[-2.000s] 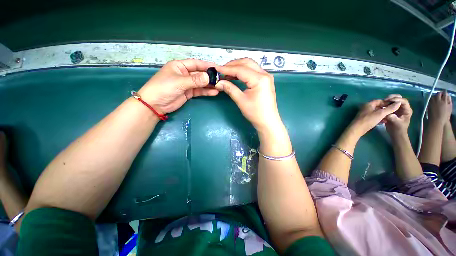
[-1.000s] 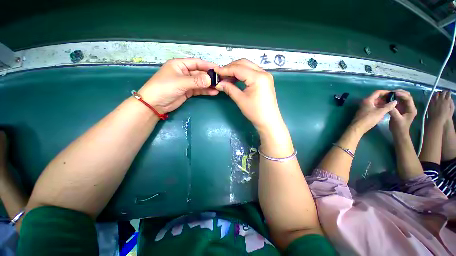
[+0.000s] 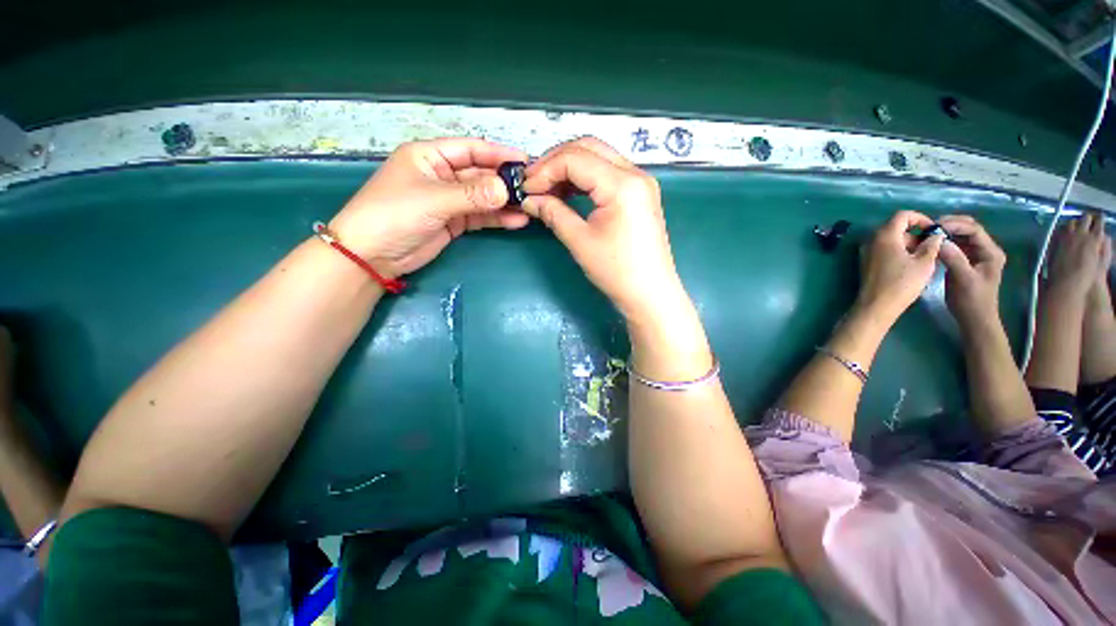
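Note:
A small black housing is held above the green bench, just below the whitish rail. Pale or shiny marks show on its right side. My left hand grips it from the left between thumb and fingers. My right hand has its thumb and index fingertips against the housing's right side. Whether a separate small part lies between the right fingertips is too small to tell.
The whitish rail with round bolt-like marks runs beyond my hands. Black pieces lie on the bench to the right. Beside them another person's hands hold a small black part. A white cable hangs at far right.
My hands stay at nearly the same place; the housing is turned slightly, showing different shiny marks. The neighbour's hands have shifted and turned their part. Small dark pieces on the far belt have shifted left.

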